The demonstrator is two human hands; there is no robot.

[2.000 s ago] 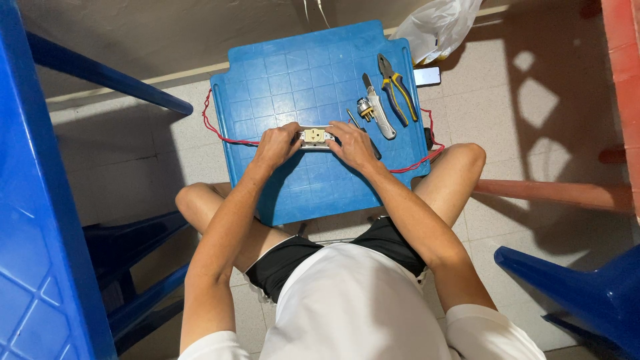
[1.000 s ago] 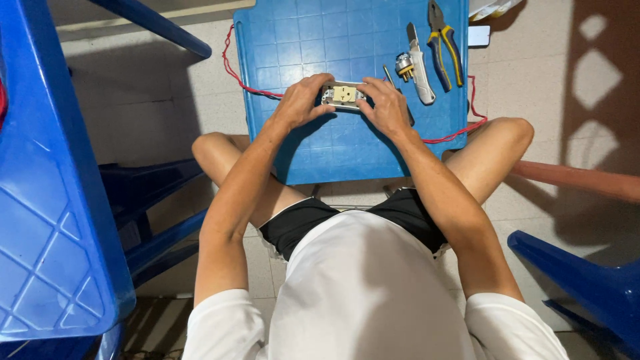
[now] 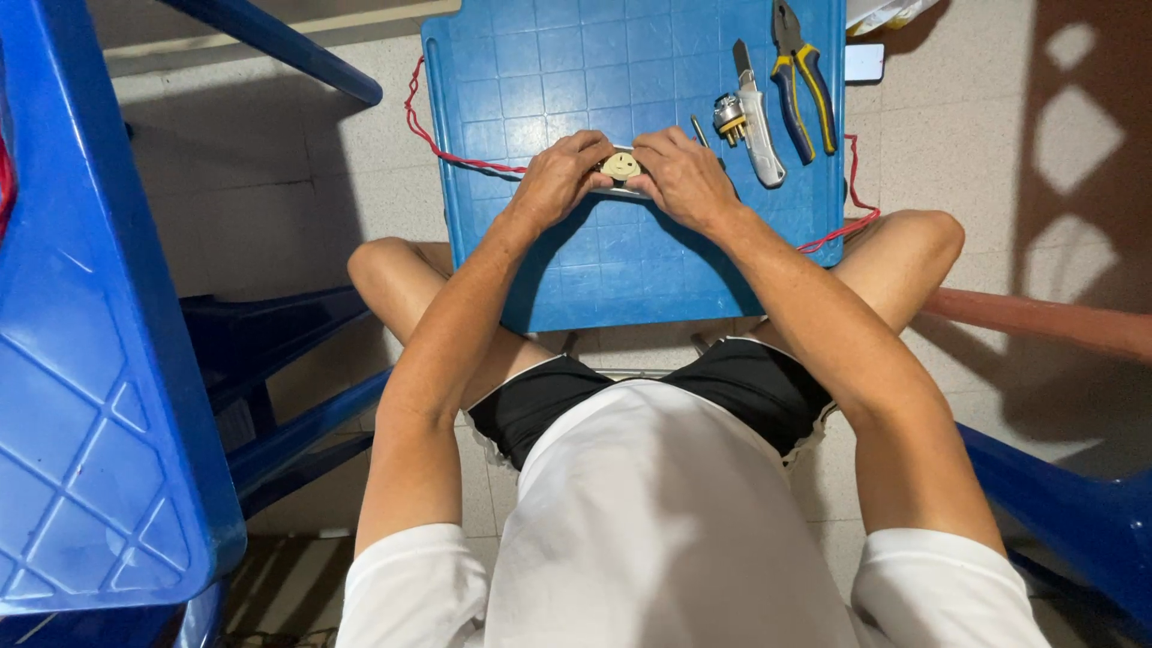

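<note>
Over a small blue plastic table [image 3: 576, 270], my left hand [image 3: 562, 178] and my right hand [image 3: 686, 178] grip opposite ends of an electrical socket [image 3: 621, 166] with a cream round face. Fingers lie along its far edge and thumbs along its near edge, hiding both ends. Twisted red wire [image 3: 468, 164] runs from the left to my left hand. Right of my right hand lie a screwdriver [image 3: 699, 130], partly hidden, a round metal plug with brass pins [image 3: 730, 119], a utility knife [image 3: 760, 135] with its blade out, and combination pliers [image 3: 801, 85] with blue and yellow handles.
More red wire [image 3: 846, 229] hangs over the table's right edge. Beyond that edge are a white flat object [image 3: 864, 63] and a plastic bag [image 3: 886, 13]. A larger blue plastic table [image 3: 99, 405] stands at the left, a blue plastic chair [image 3: 1071, 522] at the lower right, a reddish bar [image 3: 1044, 319] at the right.
Both hands have stayed at the socket's ends. Its cream face, which looked rectangular earlier, now shows as round, with the fingers closer around it. The view has shifted nearer to the table.
</note>
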